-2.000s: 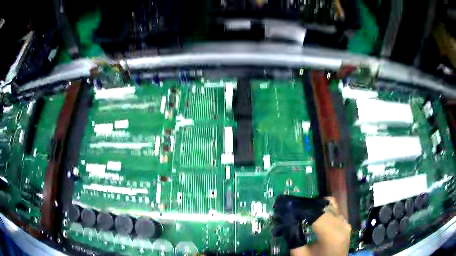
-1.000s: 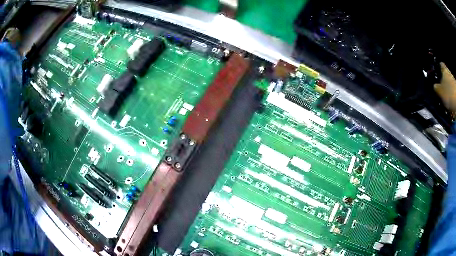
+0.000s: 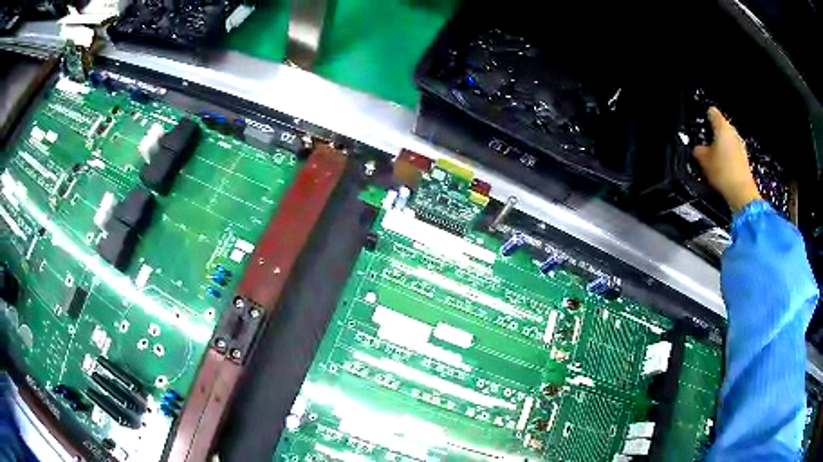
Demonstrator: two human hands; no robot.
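My right hand, in a blue sleeve, reaches into a black bin of loose, shiny dark parts at the upper right. Its fingertips are among the parts, and I cannot tell whether they grip one. My left hand is not in view. A large green circuit board with white markings lies in front of me. Another green board lies to the left, with black blocks standing on it and slim dark parts near its lower edge.
A red-brown crossbar with a dark catch separates the boards. A pale metal rail runs behind them. Another black bin of loose parts stands on the green shelf. Blue cloth shows at the lower left corner.
The view has turned and shifted right since the earliest frame. My right hand has left the board's near edge and now reaches into the bin. The arm at the far left has left the view.
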